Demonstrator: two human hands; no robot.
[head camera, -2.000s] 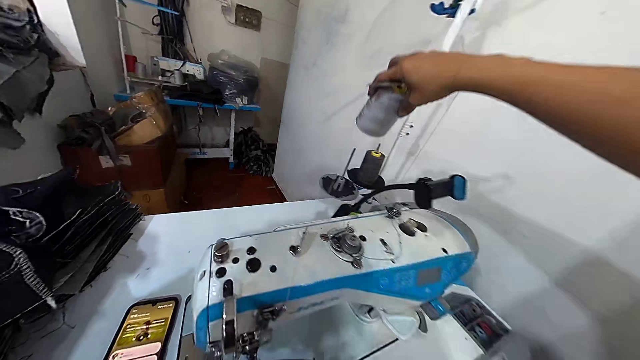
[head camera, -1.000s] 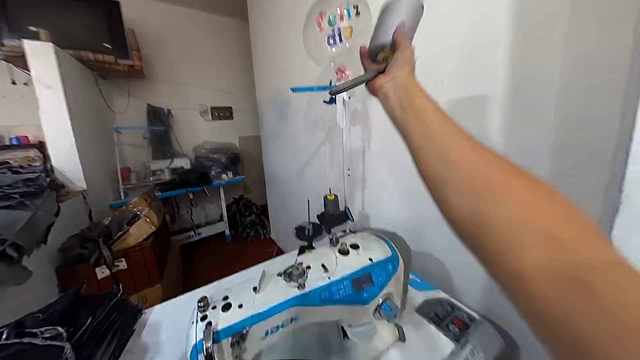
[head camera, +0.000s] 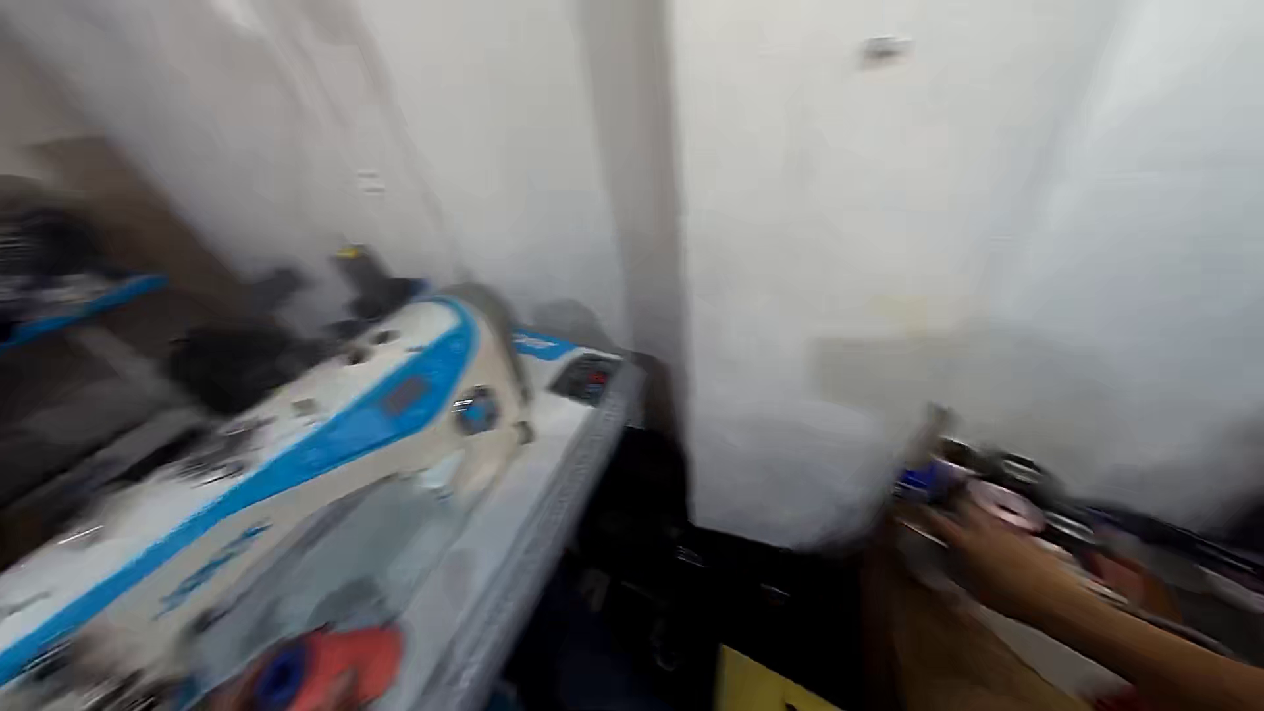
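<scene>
The frame of now is badly blurred. My right hand (head camera: 987, 553) reaches down at the right among spools and small items on a cluttered surface; whether its fingers hold anything is unclear. A pink-white spool (head camera: 1005, 506) lies beside the hand, and a blue item (head camera: 920, 481) is near its fingertips. My left hand is not seen. At the left stands a white and blue Jack sewing machine (head camera: 395, 415), with a dark thread cone (head camera: 365, 276) behind it. A red-orange object with a blue ring (head camera: 336, 667) shows at the bottom, in front of the machine.
The sewing table's edge (head camera: 553, 543) runs diagonally beside a dark gap. A control box (head camera: 588, 378) with a red spot sits at the table's back corner. A yellow object (head camera: 765, 681) is low in the middle. White wall stands behind, and a blue-edged shelf or table (head camera: 89, 306) is at far left.
The view has swung right. My right hand, raised with a thread cone above the machine in the earlier frames, is now down among the spools at the right. The cone is no longer discernible in it.
</scene>
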